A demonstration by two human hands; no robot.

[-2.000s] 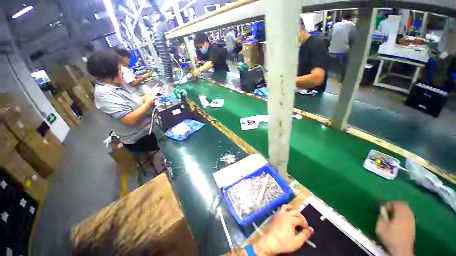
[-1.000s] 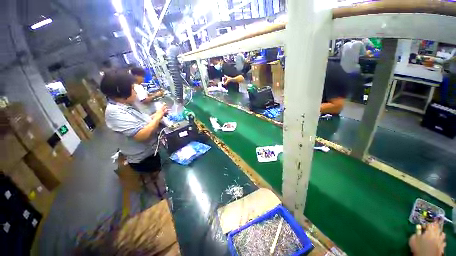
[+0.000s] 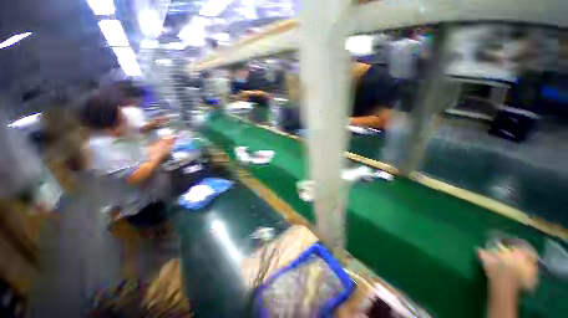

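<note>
The frame is heavily blurred. My right hand is over the green belt at the lower right. Its fingers are at the near side of a white housing, partly covering it. Whether they grip it cannot be told. Clear plastic lies beside the housing at the right edge. My left hand is not in view. A blue bin full of small silvery bits is at the bottom centre, cut off by the frame's lower edge.
The green conveyor runs diagonally past a white post. Other white units lie on it. A blue bag lies on the dark bench. A person stands at the left; others are beyond the belt.
The view has swung and blurred. My right hand has moved from beside the housing to partly over it. My left hand, seen near the bin two seconds ago, is out of view.
</note>
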